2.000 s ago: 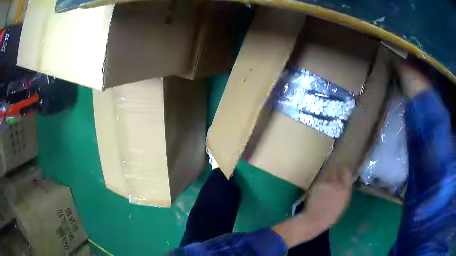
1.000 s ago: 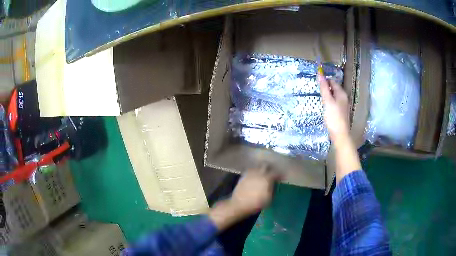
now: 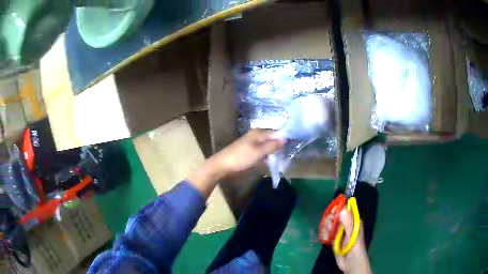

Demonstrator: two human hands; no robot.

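Observation:
My left hand [image 3: 243, 155] grips a clear poly bag with whitish contents [image 3: 307, 119], held over the open carton [image 3: 219, 101]; the bag is blurred and a loose clear end hangs below my fingers. Inside the carton lie shiny bags of black-and-white bundled parts [image 3: 289, 80]. My right hand [image 3: 350, 241] holds scissors [image 3: 348, 208] by their red and yellow handles at the lower right, blades pointing up. The blades are away from the bag.
A neighbouring carton [image 3: 361, 96] on the right holds a large whitish bag [image 3: 401, 80]. A dark table [image 3: 160, 24] with a pale-green round object [image 3: 104, 24] is at the top left. A closed carton [image 3: 171, 155], a large pale carton [image 3: 101, 112] and orange-black equipment [image 3: 59, 200] are left.
The view has shifted. The middle carton's flaps have opened out, showing its bags. My left hand has taken hold of a bag. My right hand has moved out of the carton to the lower right with the scissors.

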